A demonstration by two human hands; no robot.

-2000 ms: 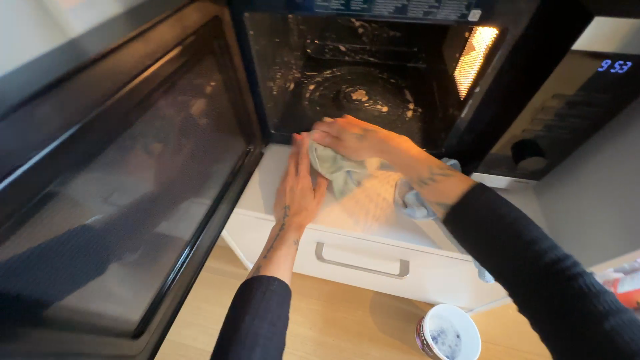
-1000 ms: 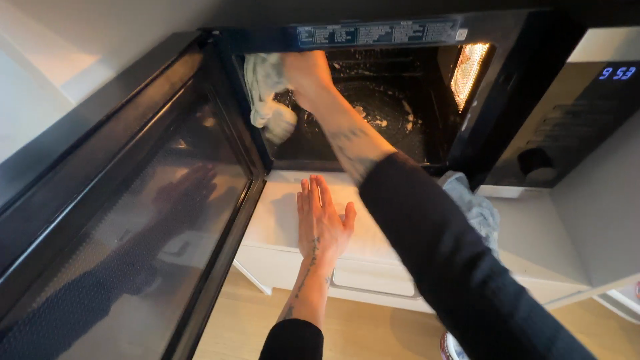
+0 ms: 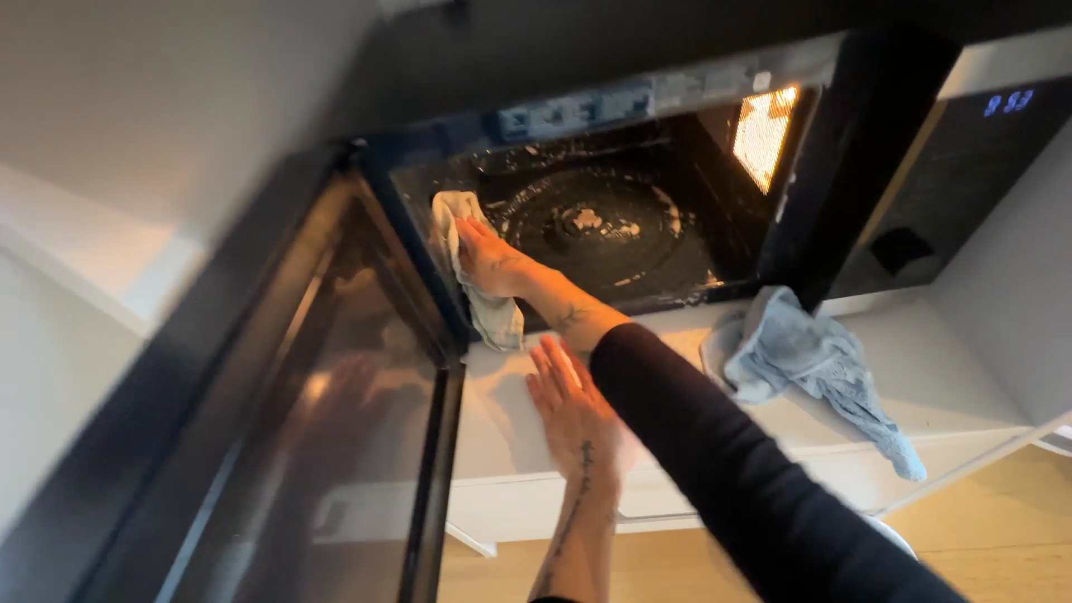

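Note:
Inside the lit microwave oven, my right hand presses a pale cloth against the left inner wall. The cloth hangs down over the front edge of the opening. White suds or residue lie in patches on the dark cavity floor around the round recess. Below the opening, my left hand rests on the white counter with its fingers apart and nothing in it. My right forearm, in a black sleeve, crosses over beside it.
The microwave door stands wide to the left. A crumpled blue cloth lies on the counter at the right and hangs over its front edge. A control panel with a lit clock is at the right. A white rim shows low down.
My right hand and the pale cloth have moved from the front edge of the opening to the upper left, then lower along the left wall. My left hand has come away from the cloth onto the counter.

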